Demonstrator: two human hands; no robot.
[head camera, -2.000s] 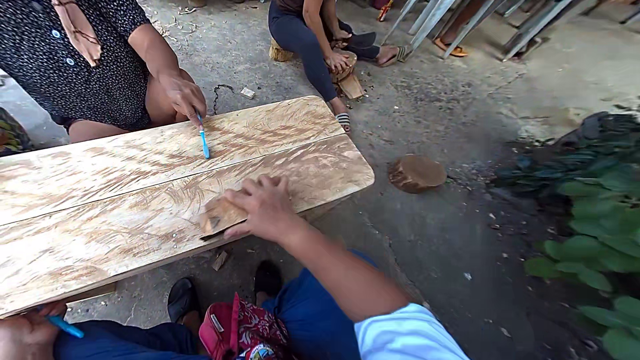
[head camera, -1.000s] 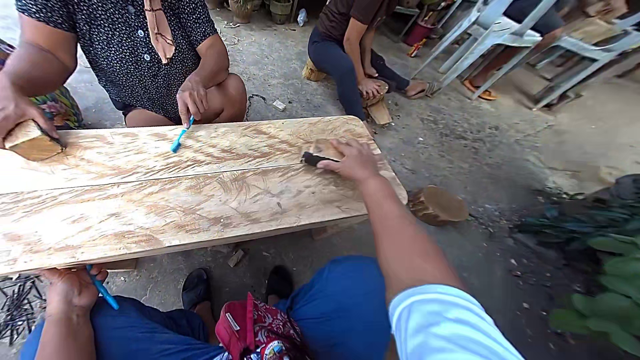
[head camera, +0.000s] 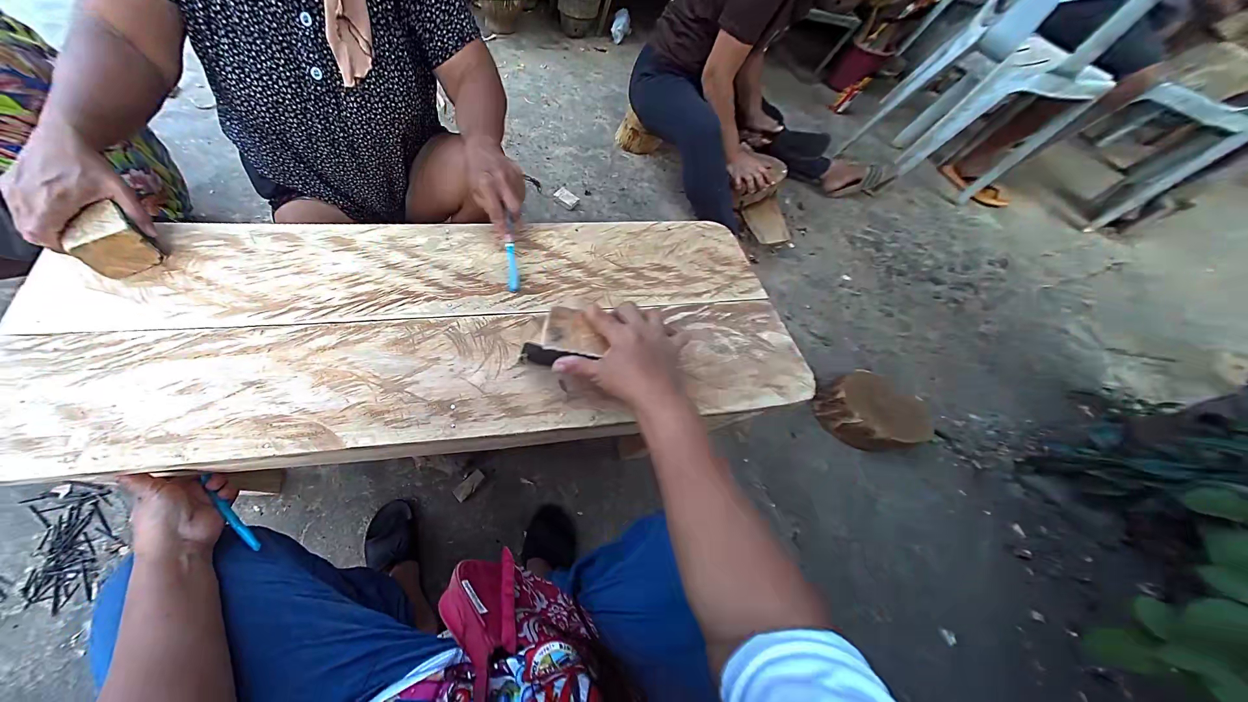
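Note:
A long wooden board (head camera: 292, 390) with a lengthwise seam and brown streaks lies across the view. My right hand (head camera: 634, 356) grips a wooden block (head camera: 570, 333) with a dark underside, flat on the board's near half. Under the near left edge is my left hand (head camera: 180, 507), closed around a blue-handled tool (head camera: 234, 517) whose far end is hidden. Across the board, a co-worker's hand presses a second wooden block (head camera: 115, 239) at the left edge, and their other hand holds a blue-handled tool (head camera: 512, 263) over the far half.
A round wood stump (head camera: 874, 409) stands on the concrete beyond the board's right end. Dark sticks (head camera: 73, 546) lie on the ground at left. A person sits behind near plastic chairs (head camera: 1033, 68). Green leaves (head camera: 1214, 575) are at lower right. A red bag (head camera: 483, 604) rests on my lap.
My right hand and its block have moved left along the board from near its right end since one second ago. The left hand stays at the near edge with the blue-handled tool.

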